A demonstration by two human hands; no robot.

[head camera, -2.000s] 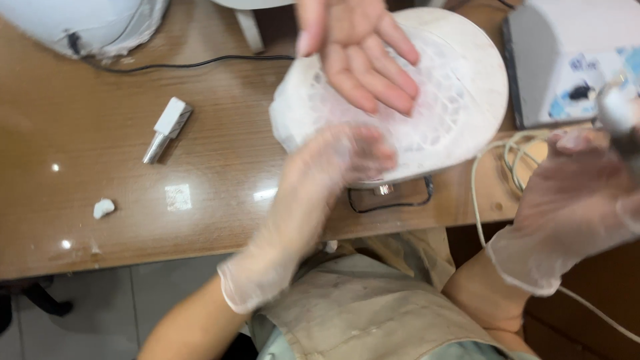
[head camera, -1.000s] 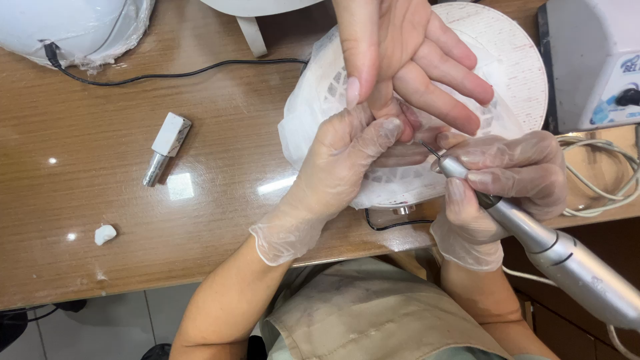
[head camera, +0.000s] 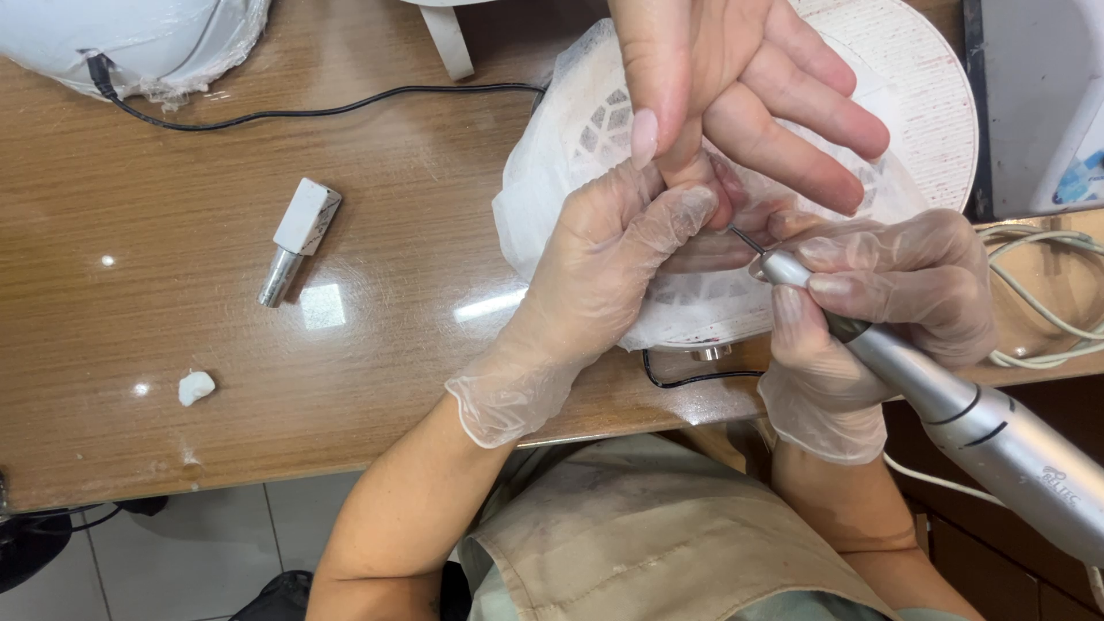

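Note:
My left hand [head camera: 604,259], in a clear thin glove, grips a finger of another person's hand [head camera: 759,95], which reaches in palm up from the top. My gloved right hand [head camera: 888,293] holds a silver electric nail drill [head camera: 940,379] like a pen. The drill's thin bit [head camera: 747,241] points at the gripped fingertip; whether it touches cannot be told. Beneath the hands lies a white oval nail dust collector [head camera: 914,95], partly under a thin white cover [head camera: 543,185] through which a patterned grille shows.
A white-capped bottle [head camera: 297,233] and a crumpled white wad [head camera: 196,388] lie on the wooden table [head camera: 414,207]. A plastic-wrapped white device [head camera: 164,39] with a black cable [head camera: 328,110] stands upper left. At right are a grey-white box [head camera: 1035,103] and a coiled pale cord [head camera: 1035,302].
My left hand was apart from the other person's fingers two seconds ago and now grips one. The drill in my right hand has come in from the right edge to that fingertip.

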